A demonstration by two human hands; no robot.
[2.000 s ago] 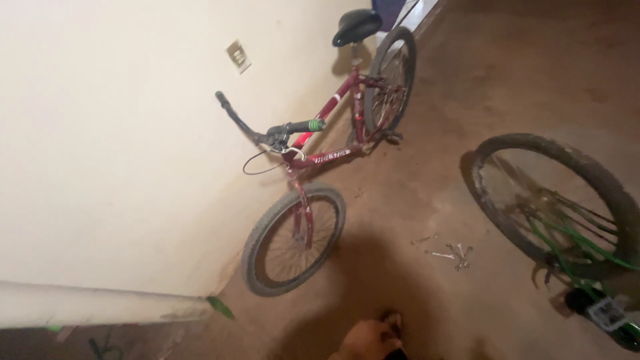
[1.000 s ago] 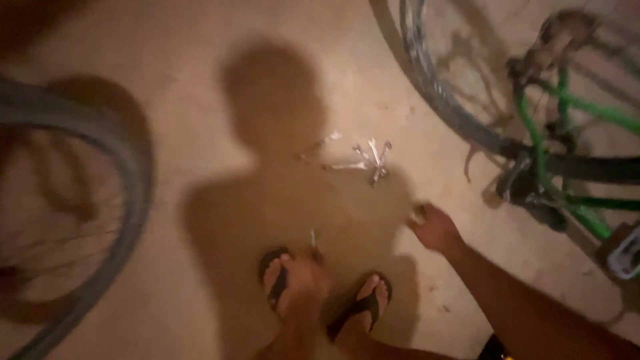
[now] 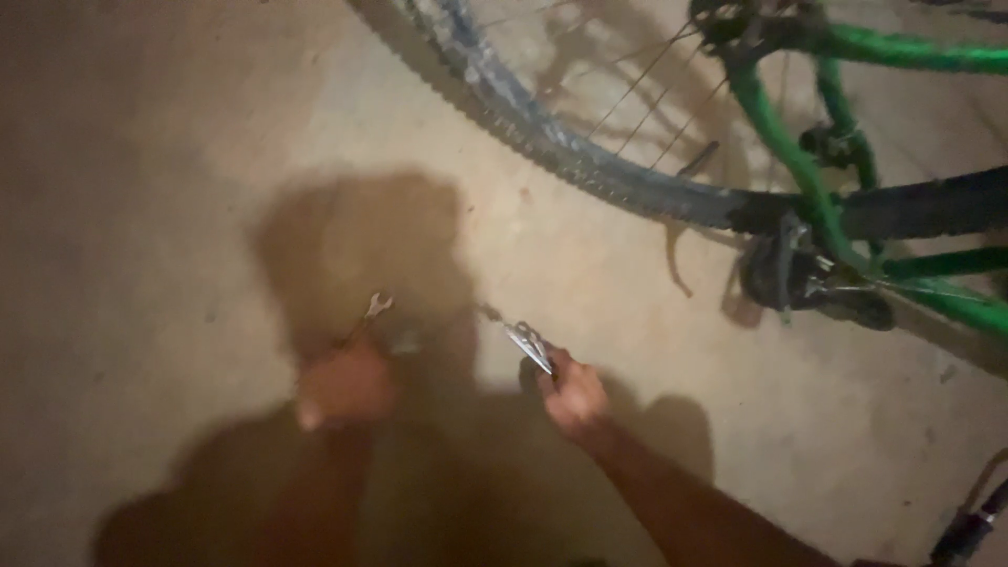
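Note:
My left hand (image 3: 346, 383), in shadow, is closed on an open-end wrench (image 3: 379, 305) whose jaw points up and away from me. To its right, my right hand (image 3: 577, 394) grips a bunch of shiny metal wrenches (image 3: 528, 343) that stick out past the fingers toward the upper left. The bunch is blurred, so its exact pieces cannot be told. Both hands are over the floor, below and to the left of a bicycle with a green frame (image 3: 780, 150).
The bicycle's wheel with a knobby tyre (image 3: 583, 161) spans the top right. A pedal or crank part (image 3: 787, 279) lies near the frame tube. At the lower right corner is a dark bar end (image 3: 972, 524). My shadow falls across the concrete floor (image 3: 197, 236).
The wrenches that lay on the floor one second ago are now in my right hand. My left hand has moved away from my feet, holding a wrench. The view has shifted closer to the floor.

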